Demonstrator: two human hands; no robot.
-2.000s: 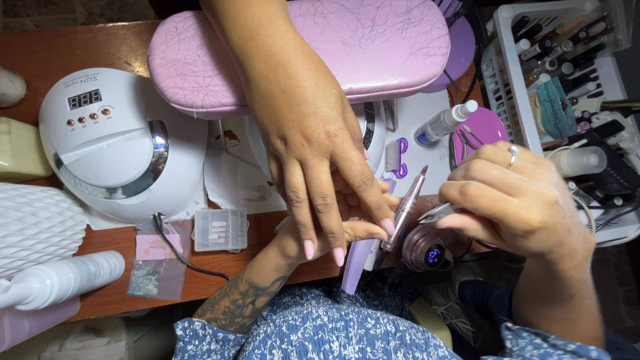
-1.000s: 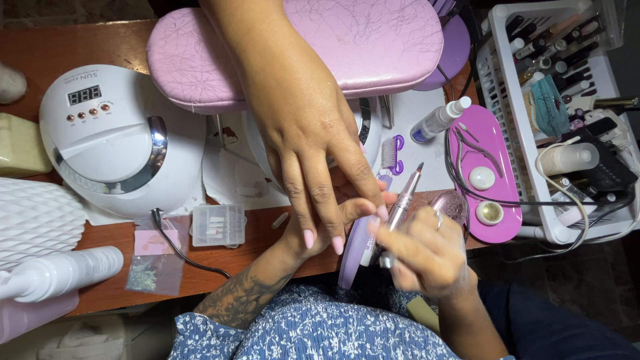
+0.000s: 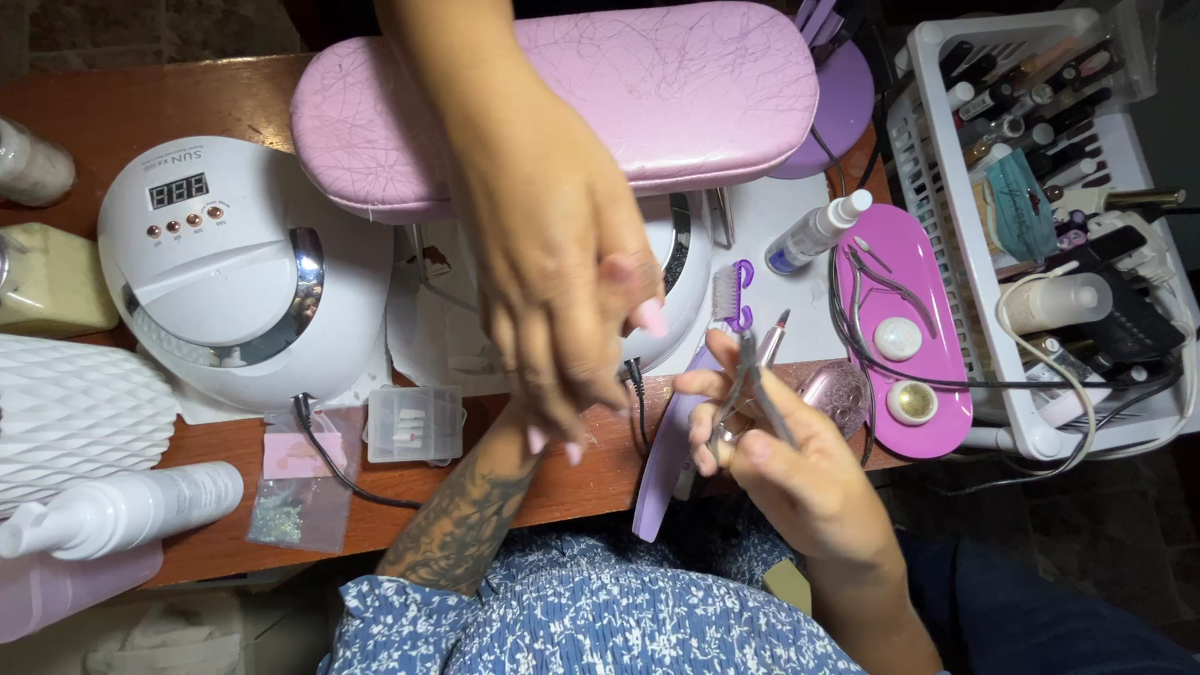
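My right hand (image 3: 806, 469) holds metal cuticle nippers (image 3: 747, 398), jaws pointing up toward the arm rest. My left hand (image 3: 619, 281), mostly hidden, is beneath another person's hand (image 3: 562, 272) and touches it; a thumb or finger shows near that hand's pink nails. My tattooed forearm (image 3: 469, 516) reaches up from the lower edge. The other person's arm crosses a pink padded arm rest (image 3: 656, 94). Just behind the nippers lie a pen-shaped nail drill handpiece (image 3: 773, 337) and a purple nail file (image 3: 661, 469). A purple-handled nail brush (image 3: 729, 292) lies above them.
A white nail lamp (image 3: 244, 281) stands at left, beside a clear plastic box (image 3: 414, 424) and a white pump bottle (image 3: 131, 511). At right are a spray bottle (image 3: 816, 232), a pink tray (image 3: 923, 281) with another pair of nippers, and a white basket (image 3: 1022, 412) of bottles. Black cables cross the table.
My right hand has moved away from the other person's fingers; the nippers are now plainly seen in it. The other person's hand has turned and its fingers are closer together.
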